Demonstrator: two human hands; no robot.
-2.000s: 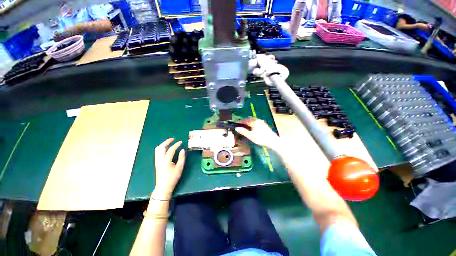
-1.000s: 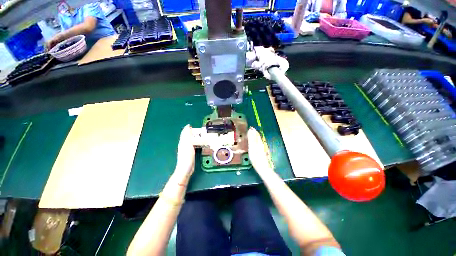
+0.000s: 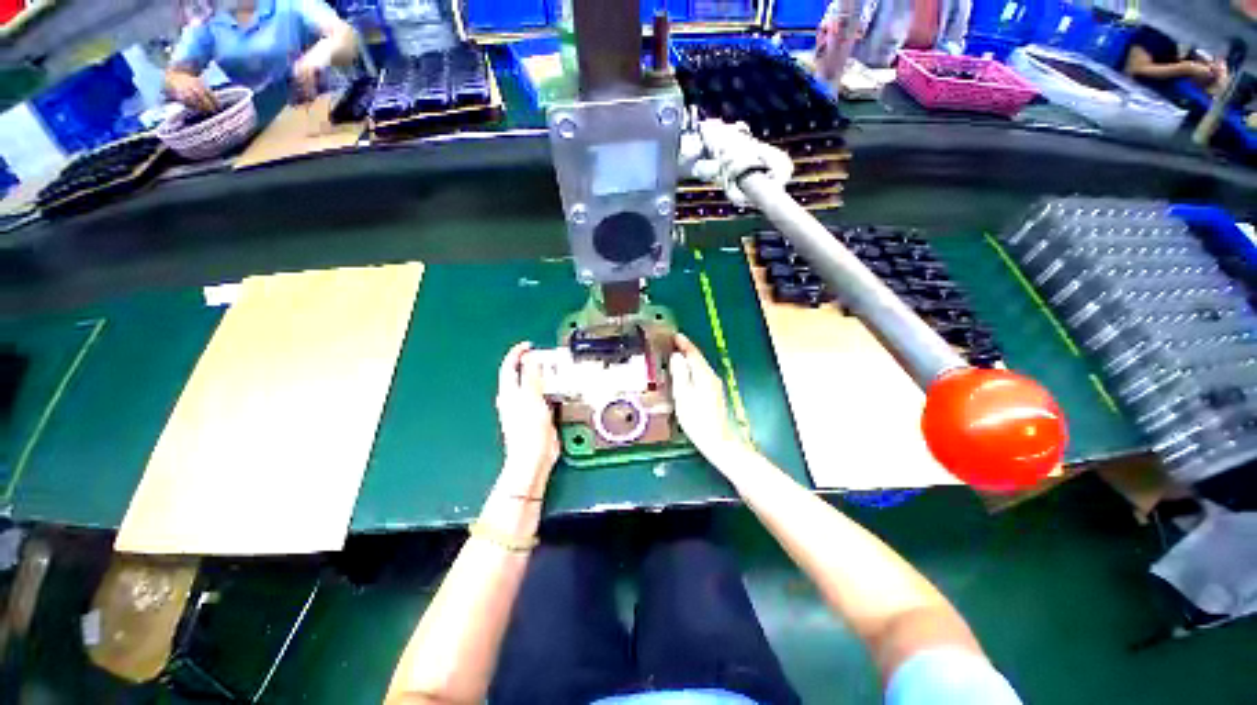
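Note:
A black plastic part (image 3: 601, 343) sits on the pale metal fixture (image 3: 596, 379) under the dark ram (image 3: 622, 295) of the green bench press. A whitish ring (image 3: 619, 419) is at the fixture's front. My left hand (image 3: 527, 402) is at the fixture's left side, fingers against its edge. My right hand (image 3: 699, 400) is at its right side, fingertips near the fixture. Whether the fingers press on it cannot be told. The press lever (image 3: 855, 282) rises toward its orange-red ball knob (image 3: 995, 428) on the right, with no hand on it.
A cardboard sheet (image 3: 283, 406) lies left. Another cardboard sheet (image 3: 848, 413) on the right bears rows of black parts (image 3: 882, 282). Clear trays (image 3: 1137, 317) stand far right. Loaded cardboard layers (image 3: 772, 179) are behind the press on the dark belt. People sit opposite beside baskets.
My right hand has left the black part, now on the fixture, and both hands have come to the fixture's sides. The loaded layers behind the press have moved from left to right.

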